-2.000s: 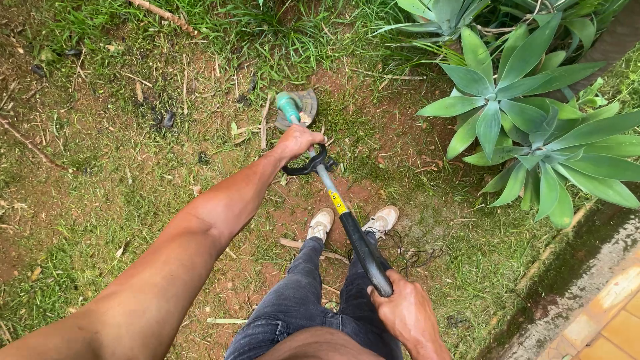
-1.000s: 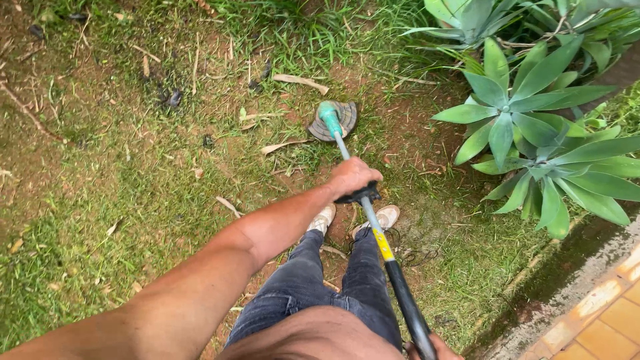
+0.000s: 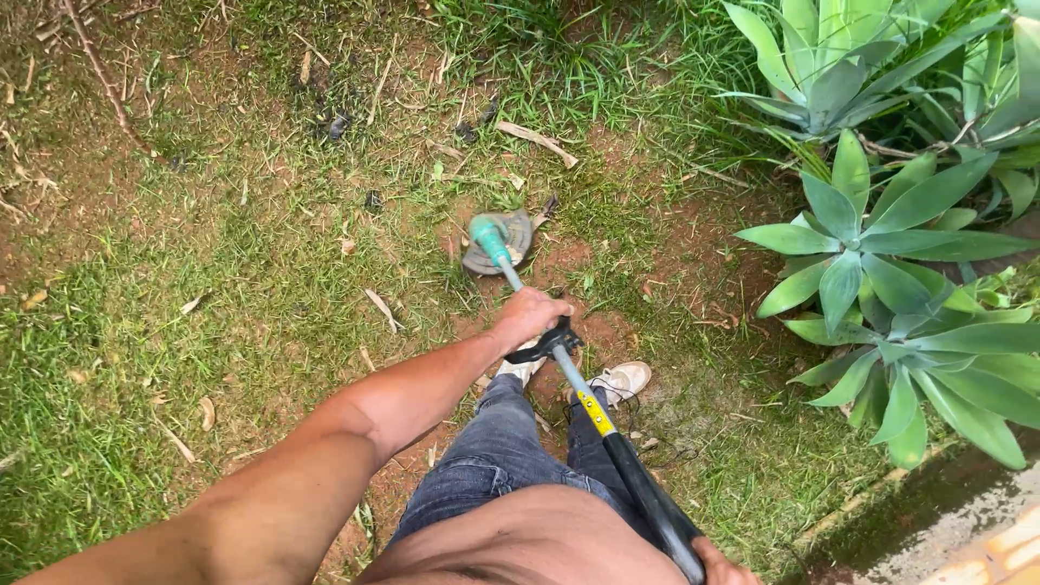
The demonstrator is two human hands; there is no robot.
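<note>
A string trimmer (image 3: 573, 374) with a grey shaft, a black rear handle and a yellow label runs diagonally in front of my body. My left hand (image 3: 532, 315) is closed around it at the black loop handle (image 3: 540, 351). At the lower edge of the view, my right hand (image 3: 719, 565) grips the black rear end, partly cut off by the frame. The green trimmer head (image 3: 490, 237) with its dark guard (image 3: 520, 231) is low over short grass and bare soil, ahead of my shoes. The cutting line cannot be made out.
Agave-like plants (image 3: 849, 244) with broad leaves spread along the right. A concrete edge (image 3: 934, 520) and tiles (image 3: 1011, 548) lie at the lower right. A bark strip (image 3: 538, 143) rests beyond the head, a long twig (image 3: 106, 77) at upper left. A thin cord lies near my right shoe (image 3: 624, 382).
Over the last second, the trimmer head has swung left, away from the plants, with both hands still on the tool. Earlier it had swung right.
</note>
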